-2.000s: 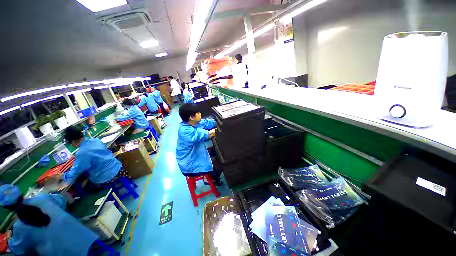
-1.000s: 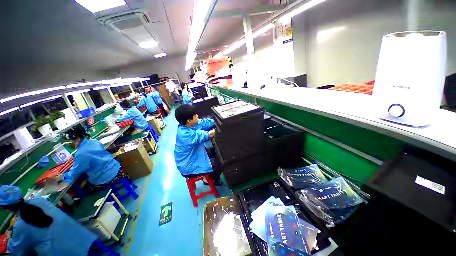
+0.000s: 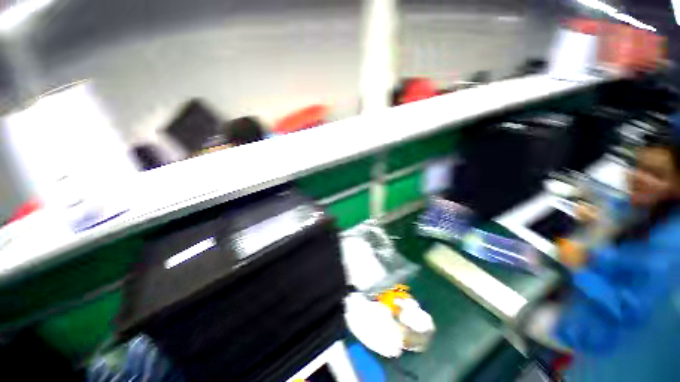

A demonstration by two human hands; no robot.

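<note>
The view is blurred and neither of my hands can be made out. A tiny yellow spot at the bottom edge is too small to tell. The tall black tray stack [image 3: 246, 313] stands in front of me with a white label on top. A white mat [image 3: 339, 365] with a dark thing on it is cut off by the bottom edge. To its right lie a blue sheet [image 3: 365, 364], white wipes [image 3: 371, 324] and a pale round container [image 3: 417, 328] with yellow-orange items beside it. A crinkled clear bag [image 3: 373, 257] lies behind them.
A long cream bar [image 3: 477, 282] lies on the green bench [image 3: 447, 343]. Film-like shiny sheets [image 3: 499, 248] lie behind it. A person in blue [image 3: 634, 298] works at the right. The white shelf [image 3: 298, 160] crosses above, with a white humidifier [image 3: 71, 149] at left.
My view has swung far to the right. The aisle and film fan have left the picture, the humidifier is now at the left, and the wipes, bar and right-hand worker have come in.
</note>
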